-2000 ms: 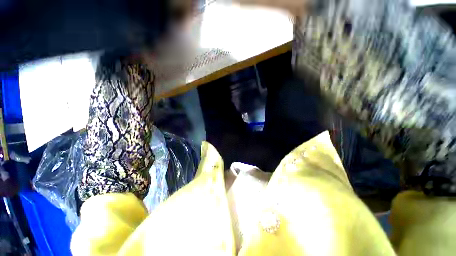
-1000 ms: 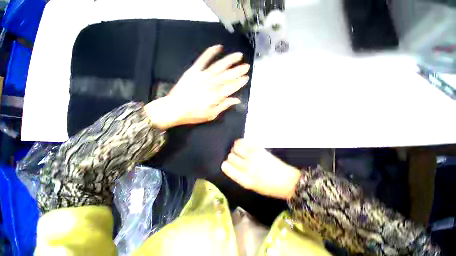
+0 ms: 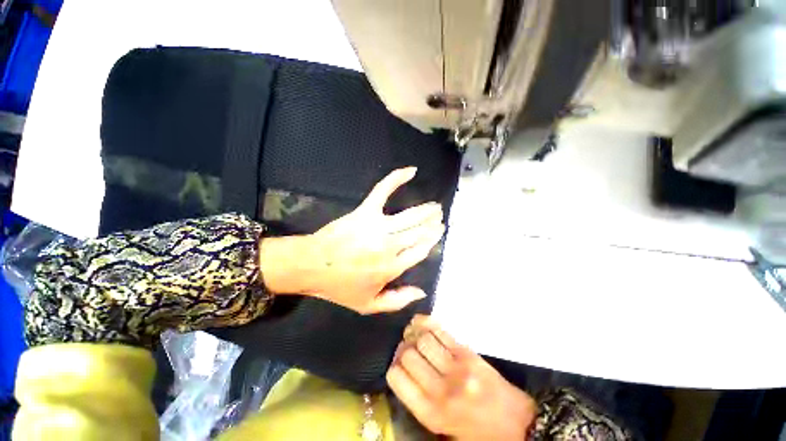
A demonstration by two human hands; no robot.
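A black mesh panel [image 3: 336, 129] lies flat on the white table, its near part hanging over the front edge. A black webbing strap [image 3: 247, 129] crosses a camouflage webbing strip [image 3: 164, 183] on it. My left hand [image 3: 371, 245] lies flat on the panel, fingers spread, fingertips near its right edge. My right hand [image 3: 448, 379] pinches the panel's right edge at the table's front, fingers curled. The presser foot and needle area [image 3: 478, 138] is at the panel's upper right edge; whether the needle is in the panel cannot be told.
The pale machine head [image 3: 414, 52] stands above the panel's upper right. A flat black rectangle [image 3: 689, 185] lies on the machine bed at right. A clear plastic bag [image 3: 202, 370] hangs below the table at left. Metal snips [image 3: 770, 280] lie at the right end.
The view has moved closer to the machine head. Both hands remain on the panel; my left hand is lower along its right edge, its fingers pointing more to the right.
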